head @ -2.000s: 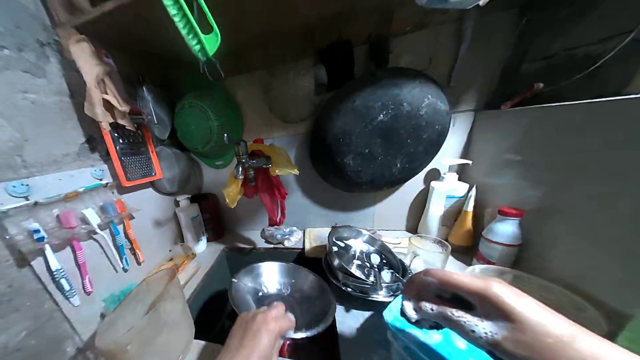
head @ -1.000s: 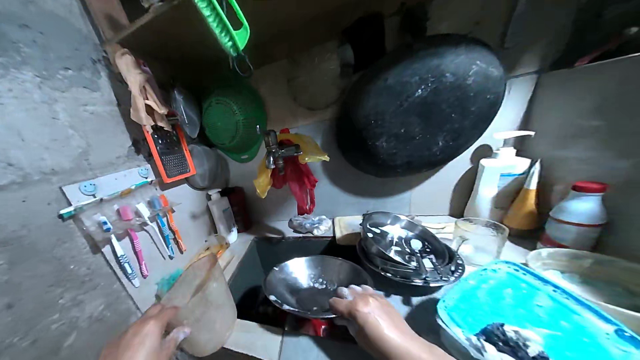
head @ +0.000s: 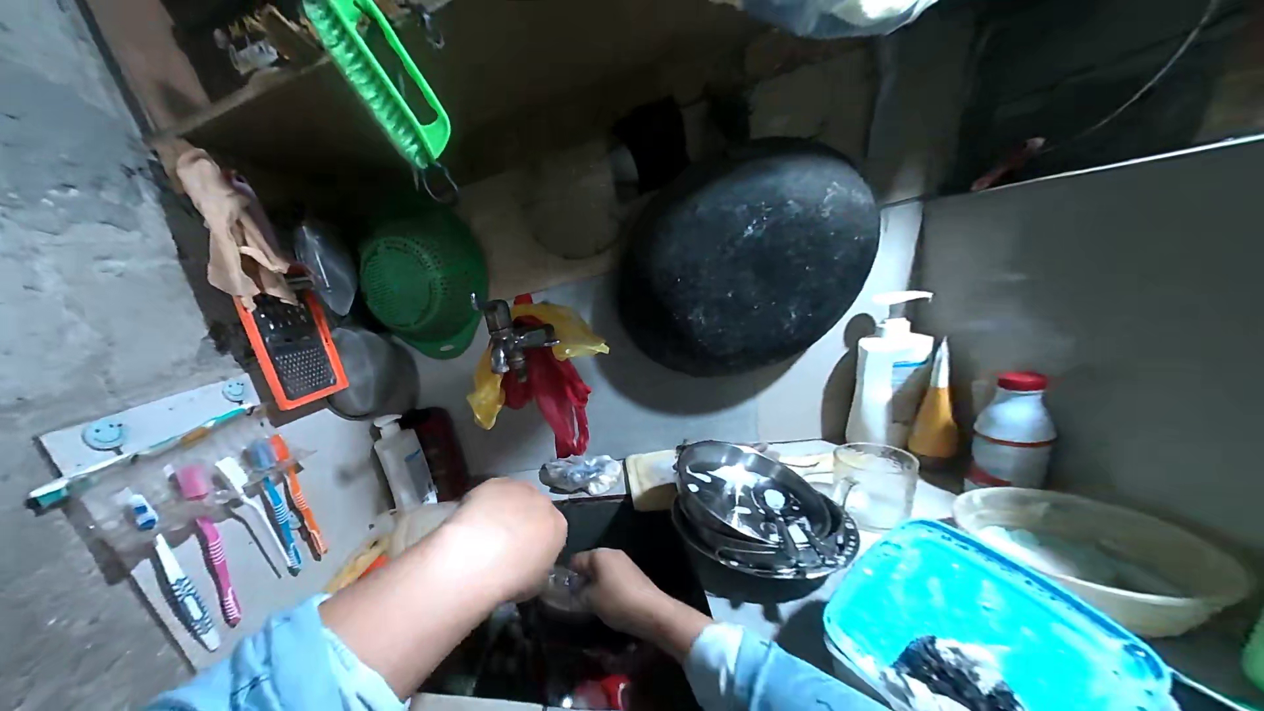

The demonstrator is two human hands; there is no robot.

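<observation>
My left hand [head: 518, 533] reaches over the dark sink [head: 681, 612], its fingers bent down and mostly hidden behind the wrist. Close on its right, my right hand [head: 617, 591] has its fingers curled at the edge of a shiny, rounded item [head: 565, 591] low in the sink; whether this is the steel bowl is unclear. Right of the sink, steel bowls [head: 755, 499] with spoons are stacked on the ledge. A blue soapy tub [head: 997, 602] at the lower right holds a dark, foamy scrubber [head: 953, 671]. A cloudy plastic container [head: 425, 523] is partly behind my left arm.
A metal faucet [head: 513, 341] with red and yellow bags projects above the sink. A glass mug [head: 877, 484], a pump bottle [head: 889, 375], a red-capped bottle [head: 1012, 434] and a pale basin [head: 1106, 558] stand right. A large black pan [head: 755, 257] hangs behind; toothbrushes [head: 212, 553] hang left.
My left hand has moved from the cloudy container to over the sink, beside my right hand. The wide steel bowl, plain in the sink earlier, no longer shows clearly.
</observation>
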